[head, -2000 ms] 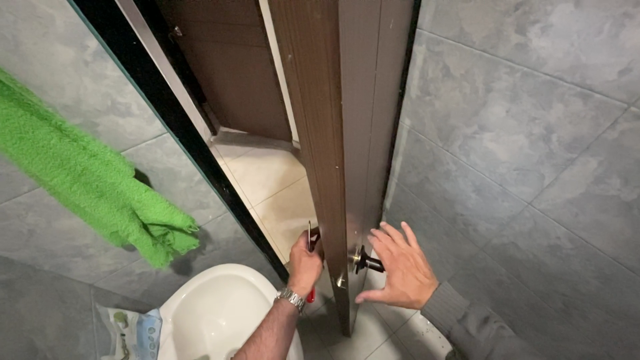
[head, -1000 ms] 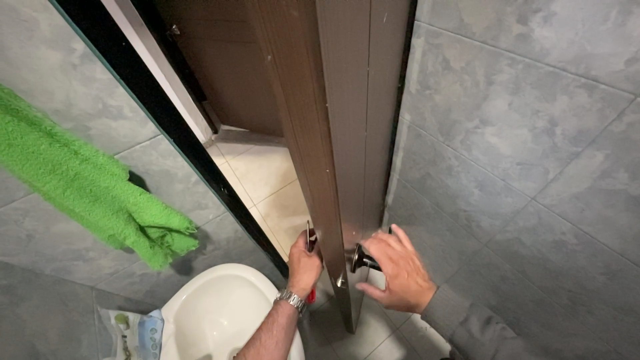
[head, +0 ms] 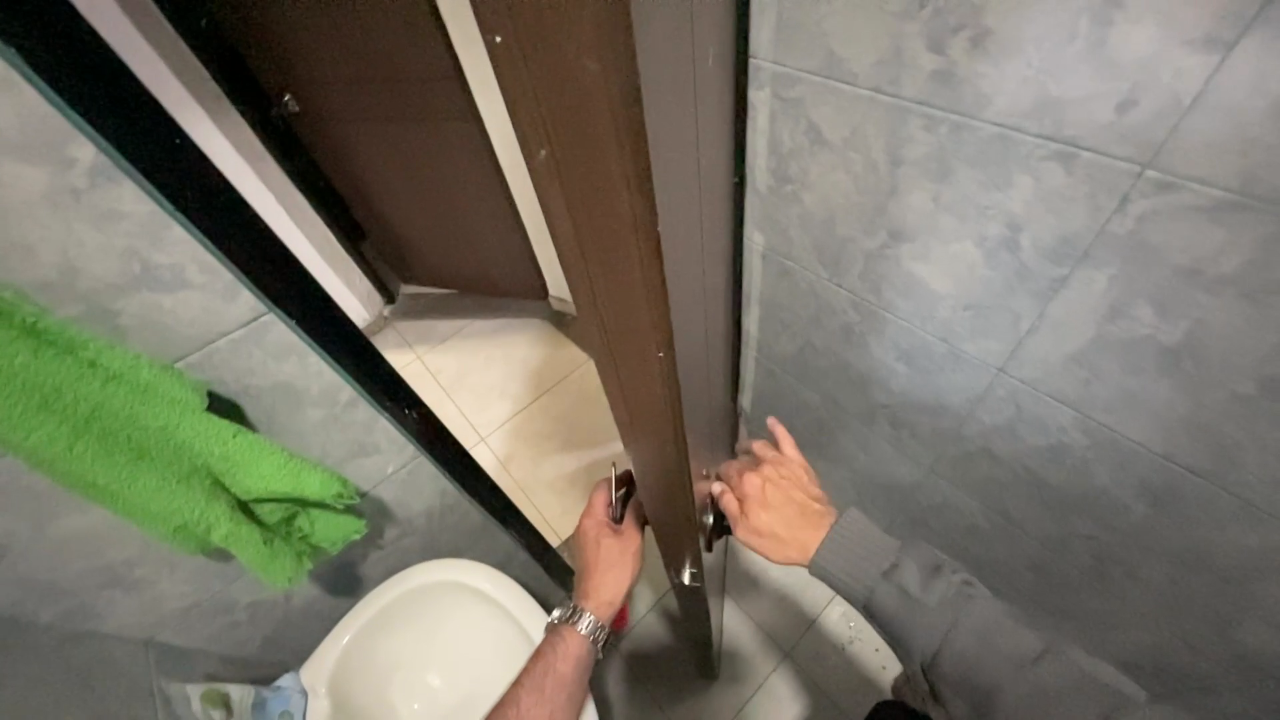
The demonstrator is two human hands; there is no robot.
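A brown door [head: 620,250] stands ajar, seen along its edge, with a metal latch [head: 689,575] low on that edge. On the door's left side my left hand [head: 608,535], with a metal watch [head: 580,626] on the wrist, is closed around a dark handle part with a thin metal plate [head: 614,492]. Over on the right side, my right hand [head: 775,495] has its thumb and bent fingers at the dark door handle [head: 715,522], with one finger raised. Its fingers hide part of the handle, so its grip is unclear. Something red shows below my left wrist.
A white washbasin [head: 440,640] is at lower left, beside a plastic packet [head: 235,700]. A green towel [head: 170,440] hangs on the left wall. The dark door frame [head: 300,310] runs diagonally; a second brown door [head: 370,130] stands beyond. Grey tiled wall [head: 950,250] rises at right.
My right hand was spread apart from the handle, then came around it; now its fingers are bent at the handle's base, near the door face. My left hand stays at the door's left side.
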